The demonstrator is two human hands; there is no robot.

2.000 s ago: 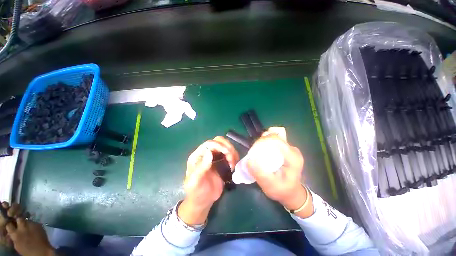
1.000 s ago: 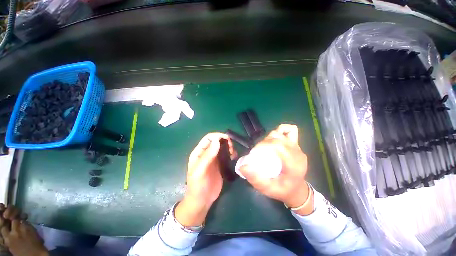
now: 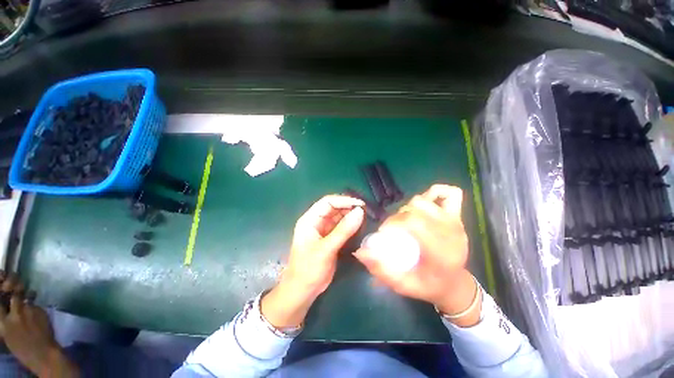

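Observation:
My right hand [image 3: 429, 251] is closed around a small white squeeze bottle [image 3: 397, 252], partly hidden by the fingers. My left hand [image 3: 321, 240] is left of it, thumb and fingertips brought together; whether a small part is between them cannot be told. The two hands are apart. Black housings [image 3: 381, 183] lie on the green bench just beyond the hands, two side by side and another angled beside them, partly hidden by my hands.
A blue basket [image 3: 151, 140] of black parts stands left, with loose small black pieces [image 3: 140, 249] nearby. Crumpled white paper [image 3: 266, 153] lies at the back. A plastic-lined tray [image 3: 510, 214] of long black parts is right. Another person's hand [image 3: 26, 325] shows lower left.
The black housing held in my left hand is no longer visible there, and the left fingertips have come together. My right hand with the bottle has shifted slightly right. The camera view has shifted slightly.

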